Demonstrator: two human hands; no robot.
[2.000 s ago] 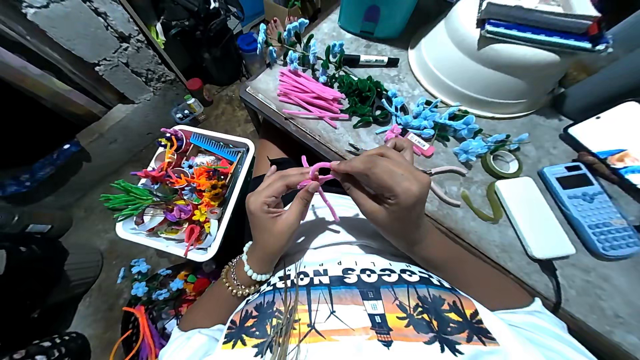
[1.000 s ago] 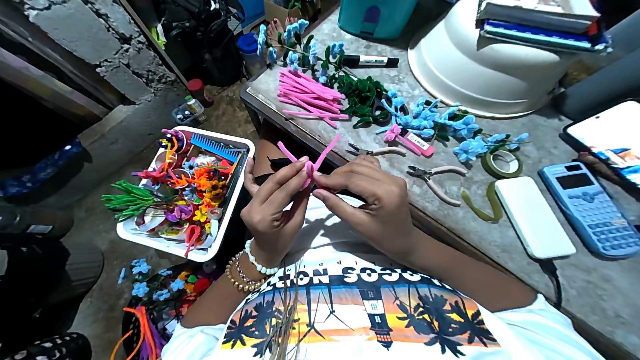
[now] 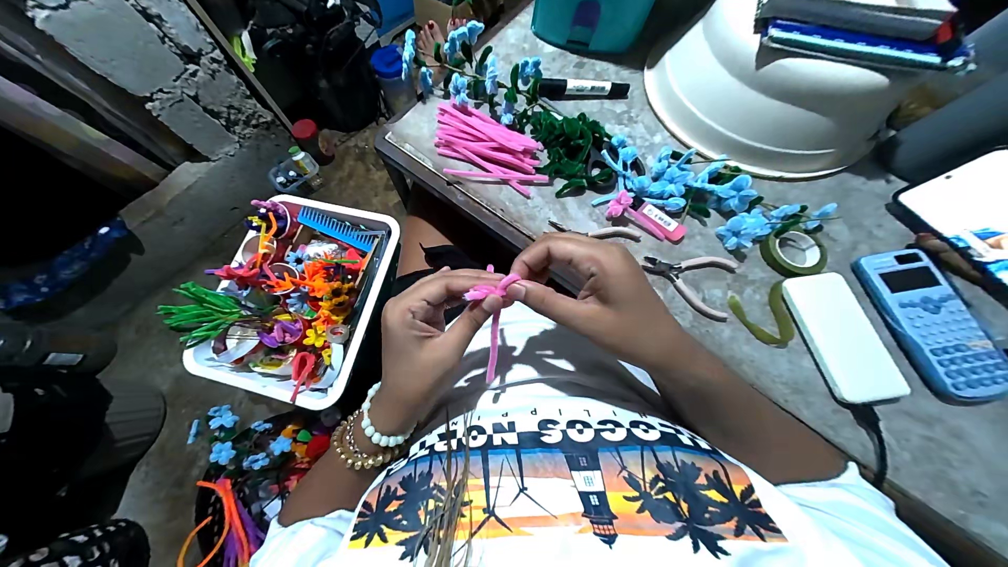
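Both hands meet over my lap around a bent pink pipe cleaner (image 3: 494, 339), whose one end hangs straight down. My left hand (image 3: 429, 335) pinches its looped part between thumb and fingers. From the other side, my right hand (image 3: 602, 291) grips the loop with thumb and forefinger. Beyond them on the table lie a bundle of pink pipe cleaners (image 3: 484, 142), green pipe-cleaner pieces (image 3: 571, 146) and blue pipe-cleaner flowers (image 3: 669, 177). A pink flower (image 3: 620, 204) rests by a pink labelled item (image 3: 661, 223). Pliers (image 3: 685, 279) lie right of my right hand, with another pair (image 3: 602, 233) partly behind it.
A white tray (image 3: 387, 272) of colourful pipe-cleaner pieces and a blue comb (image 3: 339, 228) stands at left. Green tape (image 3: 794, 252), a white power bank (image 3: 846, 339), a blue calculator (image 3: 937, 323) and a black marker (image 3: 583, 88) lie on the table. An upturned white basin (image 3: 732, 94) holds books.
The pink pipe cleaner's two ends pointed up in a V one second ago; now one hangs down. Both hands have shifted around it. The pliers, covered in the oldest frame, have come into sight.
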